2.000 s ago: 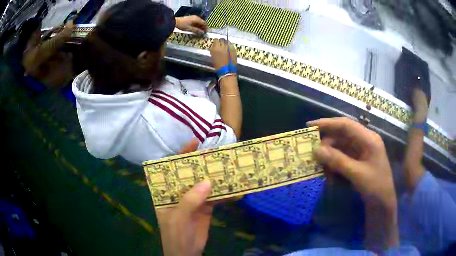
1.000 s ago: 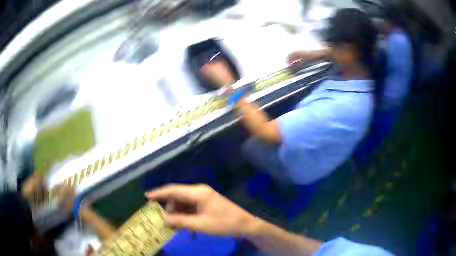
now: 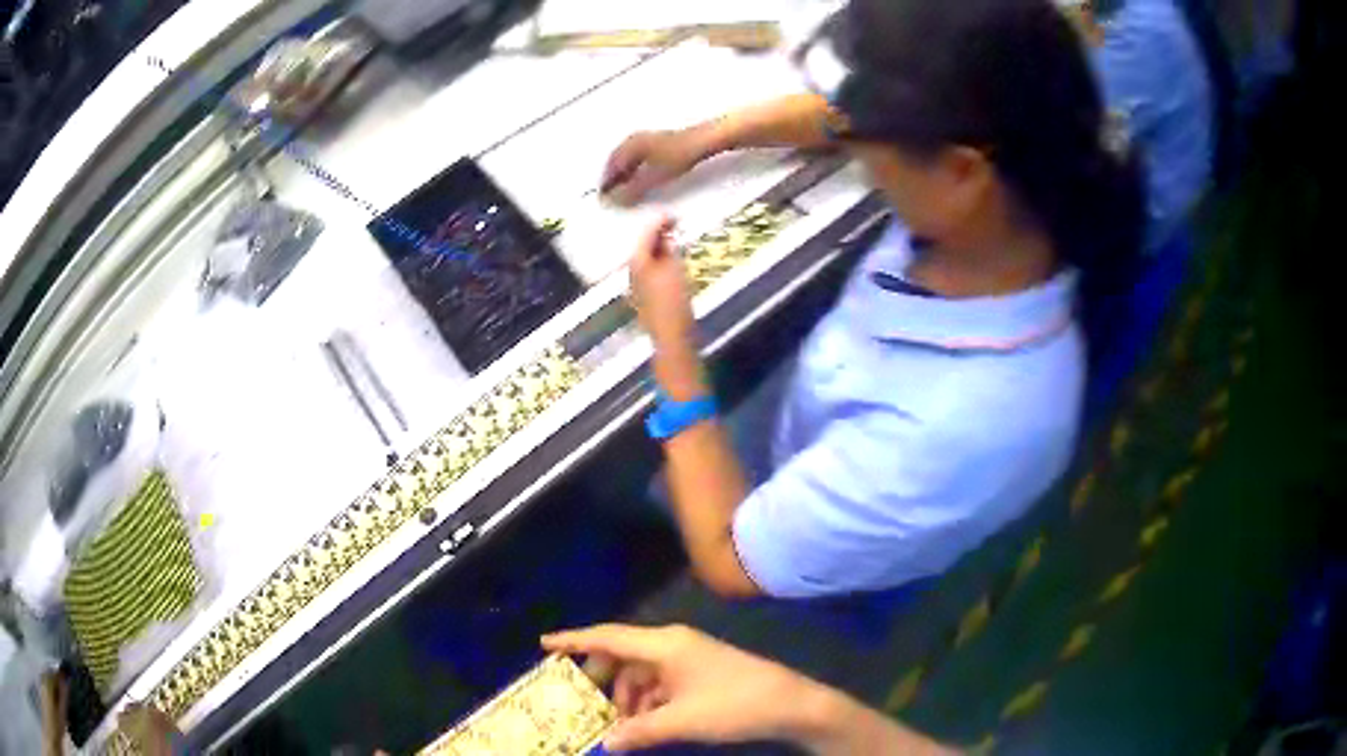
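A yellow PCB panel [image 3: 520, 713] lies at the bottom edge of the picture, printed side up, its lower left part cut off. My right hand [image 3: 709, 687] holds its right end between thumb and fingers. My left hand is out of the picture, apart from a possible tiny bit of skin at the bottom edge that is too small to tell.
A row of panels [image 3: 369, 539] runs along the metal-edged rail [image 3: 488, 517]. Behind it are a black bin of small dark reddish parts [image 3: 480, 266], a yellow-black parts array [image 3: 133, 576] and plastic bags [image 3: 259, 244]. A person in light blue [image 3: 931, 414] works at the line.
The view has swung right along the line. The panel and my right hand now sit low in the picture; my left hand has left it. The seated person's hand has come out of the bin.
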